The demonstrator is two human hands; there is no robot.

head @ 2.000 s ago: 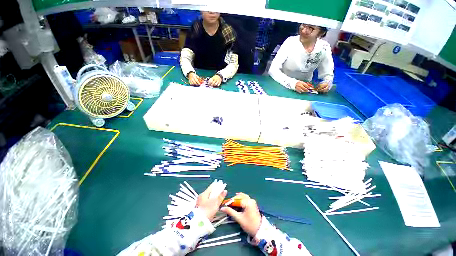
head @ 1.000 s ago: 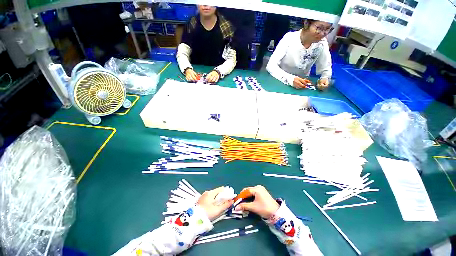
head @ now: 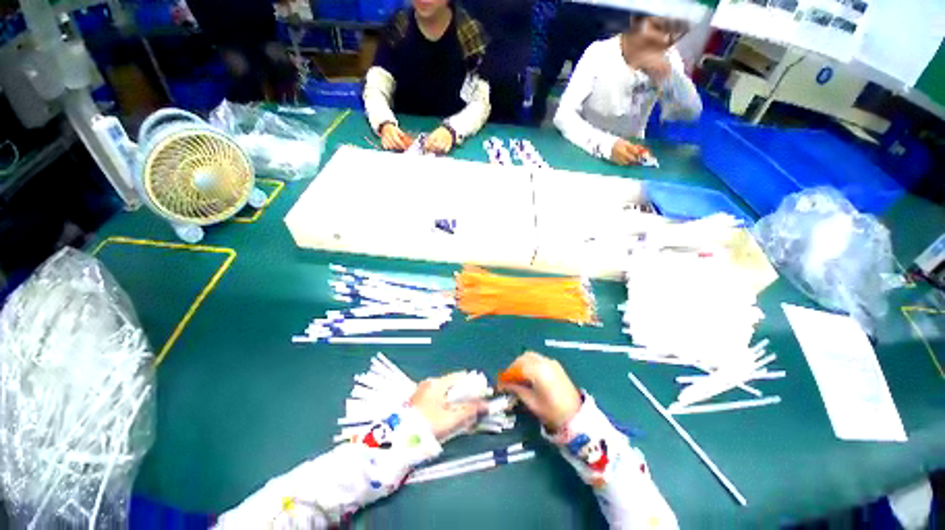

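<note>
My left hand (head: pixel 451 404) is closed around several white tubes (head: pixel 375 398), which fan out to the left from under it. My right hand (head: pixel 541 387) is just right of it, fingers bent together, with orange (head: pixel 511 377) at the fingertips. What lies between the right fingertips is too small and blurred to tell. A few white pieces with dark blue bands (head: pixel 502 455) lie on the bench below the hands. A dark blue strip (head: pixel 625 429) shows partly beside the right wrist.
Blue-banded white pieces (head: pixel 389 306), an orange bundle (head: pixel 526 296) and a large white tube pile (head: pixel 689 300) lie beyond my hands. Behind is a long cream tray (head: pixel 414 254). A fan (head: pixel 197 178), plastic bags (head: pixel 73 393), a paper sheet (head: pixel 845 375) and two people opposite are around.
My right hand has shifted slightly up and right from the lead seen earlier between the hands. Banded pieces now lie below the hands. The person at right has raised a hand to the face.
</note>
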